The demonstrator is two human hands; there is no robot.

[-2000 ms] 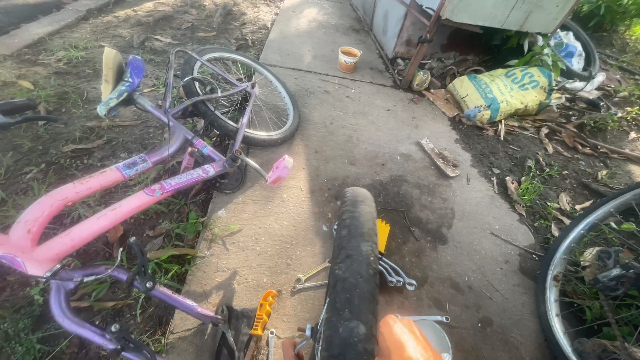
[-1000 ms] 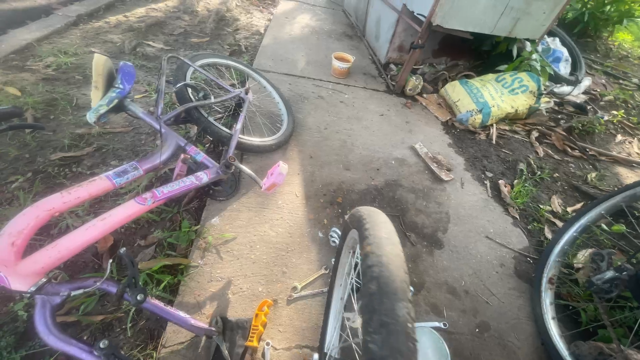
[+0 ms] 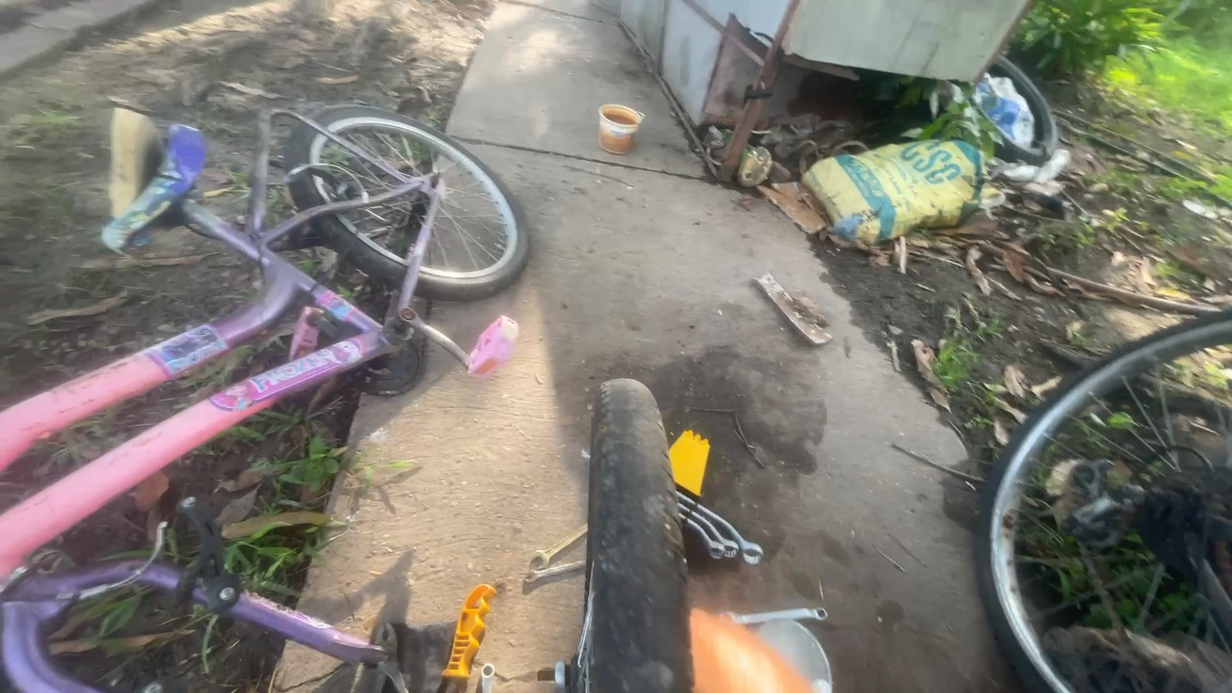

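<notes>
A bicycle wheel with a worn black tyre (image 3: 635, 539) stands upright at the bottom centre, its axle end showing low on its left side. A blurred part of my right hand (image 3: 741, 659) is beside the tyre's right side at the bottom edge; its fingers are not clear. My left hand is not in view. Several combination wrenches (image 3: 717, 529) and a yellow plastic piece (image 3: 689, 462) lie right of the tyre. More wrenches (image 3: 558, 560) lie to its left, near a yellow-handled tool (image 3: 471, 630). Another wrench (image 3: 778, 615) crosses a round metal bowl (image 3: 799, 650).
A pink and purple children's bicycle (image 3: 279, 375) lies on its side at left. Another wheel (image 3: 1006, 539) lies at right. Farther off are a small bucket (image 3: 618, 130), a yellow sack (image 3: 895, 190), a flat scrap strip (image 3: 793, 310) and a metal cabinet (image 3: 895, 34).
The upright wheel has turned from an angled stance, with its spokes showing, to nearly edge-on. The yellow piece and wrenches to its right, hidden a second ago, show again.
</notes>
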